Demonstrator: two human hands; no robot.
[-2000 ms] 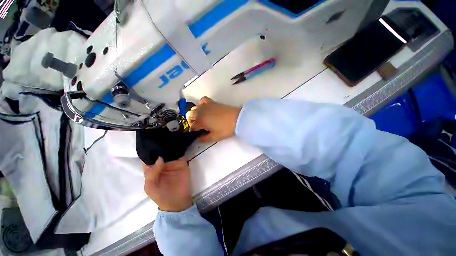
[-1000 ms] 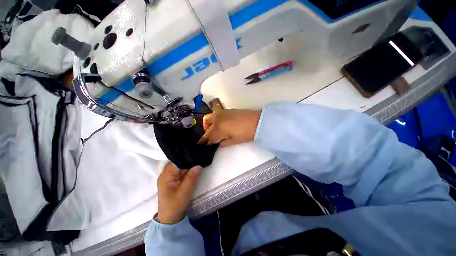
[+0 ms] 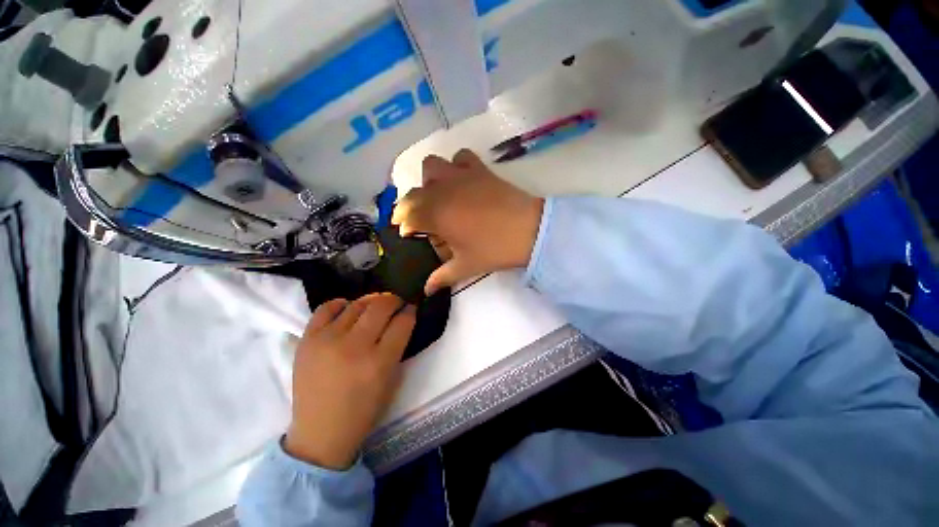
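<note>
The black cuff or band [image 3: 427, 324] lies on the machine bed at the presser foot, joined to or beside the white garment panel [image 3: 206, 360] on the left. My left hand [image 3: 350, 360] lies on the black fabric just in front of the foot, fingers bent over it. My right hand [image 3: 468, 221] is right of the needle area, fingers curved, thumb at the black fabric's right edge; whether it grips the fabric is unclear. The needle is hidden behind the machine's metal parts [image 3: 350, 242]. A blue piece [image 3: 386, 204] shows beside the foot.
The white machine head [image 3: 309, 103] spans the top, with a chrome guard [image 3: 98, 221] at left. Pink and blue snips or pens [image 3: 546, 134] and a smartphone [image 3: 788, 118] lie to the right. A measuring tape [image 3: 484, 386] edges the table. White-and-black garment pieces [image 3: 51, 299] are heaped at far left.
My left hand has moved up onto the black fabric, fingers now flatter over it. My right hand has risen slightly, its fingers more spread. The camera view has shifted.
</note>
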